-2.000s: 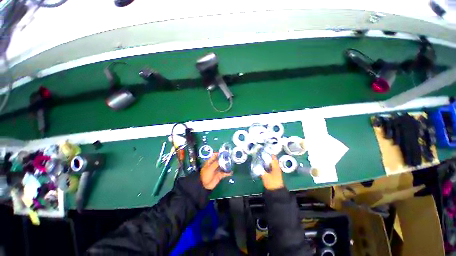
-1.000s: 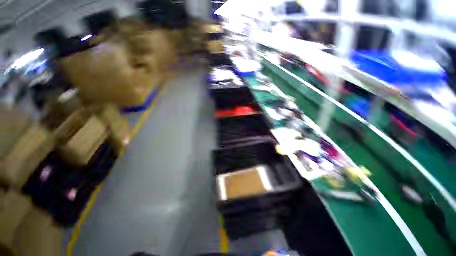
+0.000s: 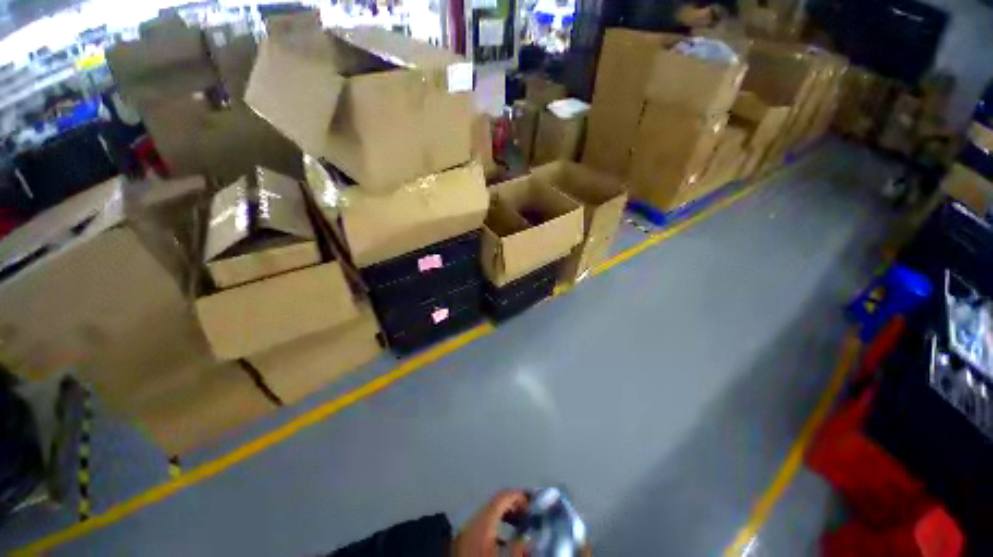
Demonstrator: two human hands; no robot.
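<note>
My left hand [image 3: 492, 529] is at the bottom edge, a little left of the middle, with a black sleeve coming in from the left. It is partly cut off by the edge. It is closed around shiny silver-white parts [image 3: 558, 524], which look like ring parts; they are blurred and I cannot tell how many. The hand is over the grey floor. My right hand is not in view.
A grey aisle [image 3: 610, 359] with yellow lines runs to the upper right. Open cartons [image 3: 419, 212] stand on black crates [image 3: 425, 310] at the left. At the right are a blue stool [image 3: 898, 294], red stools or bins [image 3: 871, 473] and dark crates with parts.
The view has swung away from the green bench, past the line, to the aisle and stacked cartons. My left hand with silver parts now shows at the bottom; my right hand has left the picture.
</note>
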